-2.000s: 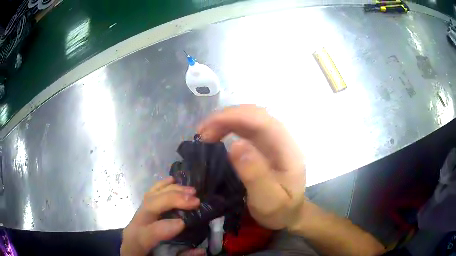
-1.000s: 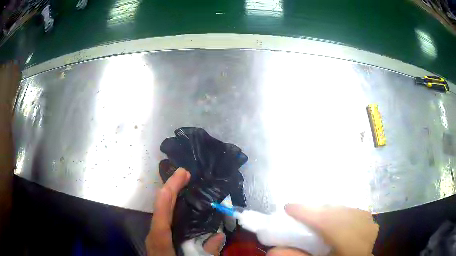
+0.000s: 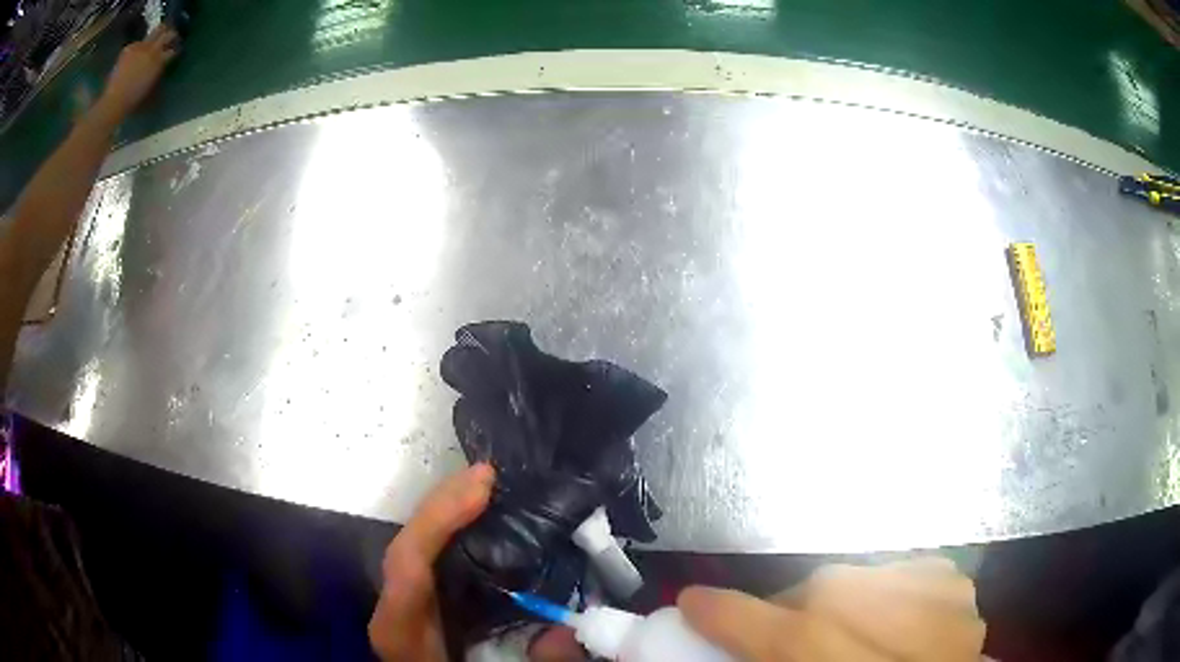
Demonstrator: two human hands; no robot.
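Observation:
A figurine with a glossy black fluted cape [image 3: 557,414] is held over the front edge of the bench, its cape flaring away from me. A short white-grey part [image 3: 606,550] sticks out on its right side. My left hand [image 3: 421,569] grips the figurine's lower left side; a fingertip also shows beneath it. My right hand [image 3: 841,610] holds the white glue bottle [image 3: 660,636] on its side, blue needle pointing left, with the tip at the black surface. Whether the tip touches is unclear. The lower ends of both hands are cut off by the picture's edge.
A yellow stick [image 3: 1031,298] lies on the metal bench [image 3: 518,194] at the right. A yellow and black tool [image 3: 1152,192] is near the right rim. The green belt [image 3: 518,26] runs across the back. Another person's arm [image 3: 78,168] reaches over the belt at the left.
The bottle, lying on the bench two seconds ago, is now in my right hand. Since one second ago, its tip has moved down and left along the figurine. The other person's arm has extended over the belt.

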